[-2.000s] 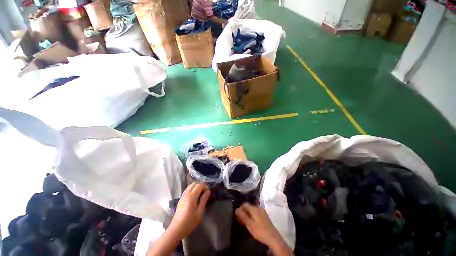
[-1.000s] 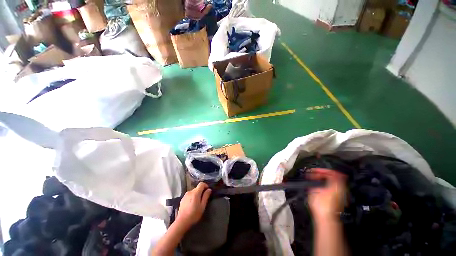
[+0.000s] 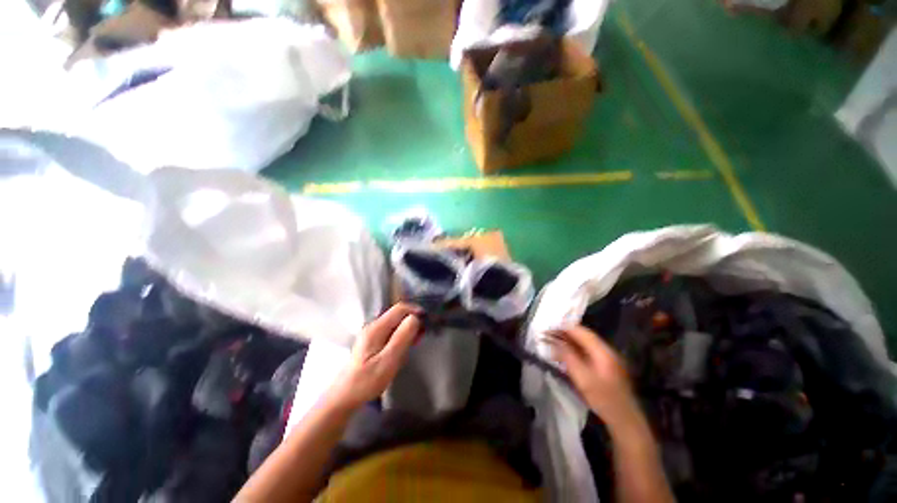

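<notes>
A dark grey bag or pouch (image 3: 431,371) with black edges lies on my lap. My left hand (image 3: 386,346) pinches its top edge near the start of a black webbing strap. The strap (image 3: 507,342) runs to the right from there. My right hand (image 3: 590,368) holds the strap at the white rim of the right sack, with the fingers closed on it. Any small fastener between the fingertips is hidden or too blurred to tell.
Two open clear plastic bags (image 3: 430,271) with dark contents stand just ahead, a smaller one (image 3: 414,227) beyond. The left sack (image 3: 258,236) and right sack (image 3: 679,241) hold dark items on each side. An open carton (image 3: 532,110) stands on the green floor ahead.
The view has tilted down. My right hand first moved far right, pulling the strap out straight, and is now back nearer the pouch. My left hand stays at the pouch's top edge.
</notes>
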